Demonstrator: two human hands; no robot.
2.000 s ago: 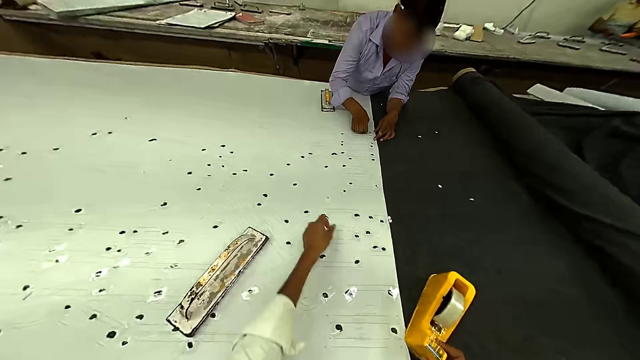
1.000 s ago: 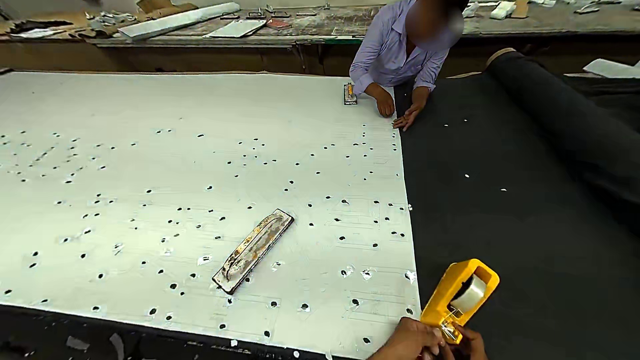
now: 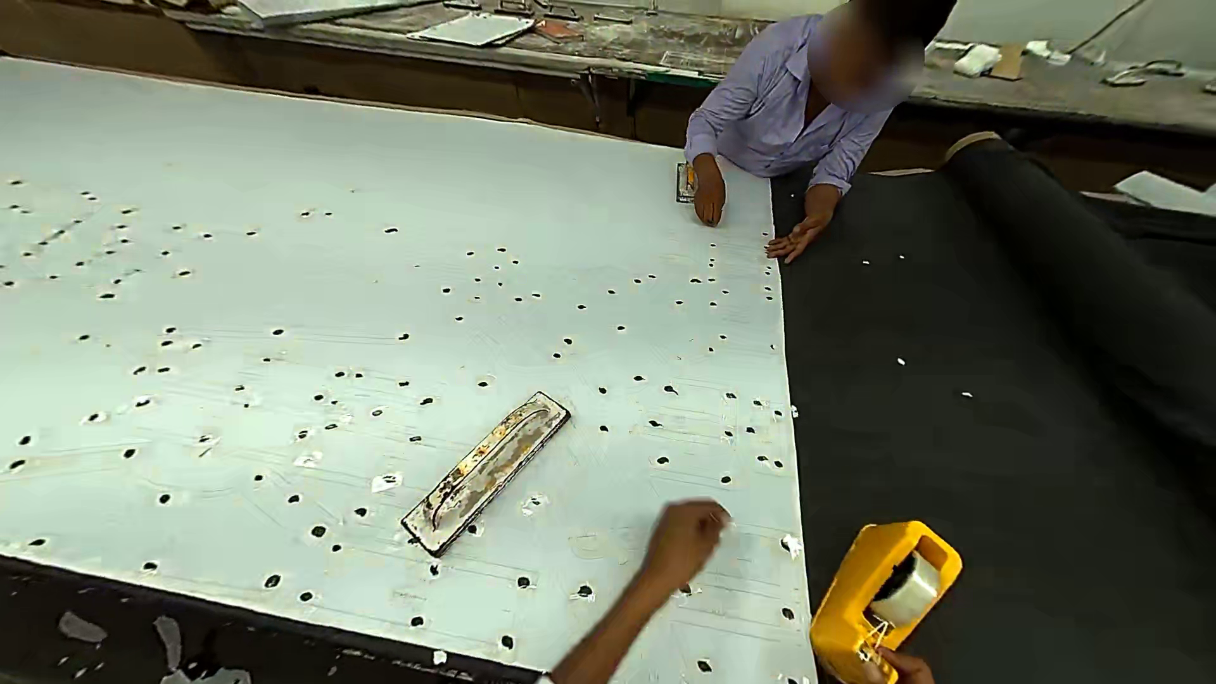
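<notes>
A large pale paper sheet (image 3: 285,171) dotted with dark holes lies over dark fabric (image 3: 902,456). My left hand (image 3: 686,541) is above the sheet near its right edge, fingertips drawn together; whether it pinches something small is too blurred to tell. At the lower right, my right hand (image 3: 904,668), partly cut off by the frame, touches the cutter end of a yellow tape dispenser (image 3: 841,598) holding a roll of clear tape (image 3: 907,591). A worn metal weight with a handle (image 3: 486,472) rests diagonally on the sheet, left of my left hand.
Across the table a person in a light purple shirt (image 3: 760,104) leans over the sheet's edge, hands near a small weight (image 3: 684,182). A thick roll of dark fabric (image 3: 1092,275) lies at the right. Behind stands a cluttered bench (image 3: 608,47).
My left hand was beside my right hand at the tape dispenser one second ago; it is now over the sheet to the left. The other person's hand nearest the small weight has shifted slightly.
</notes>
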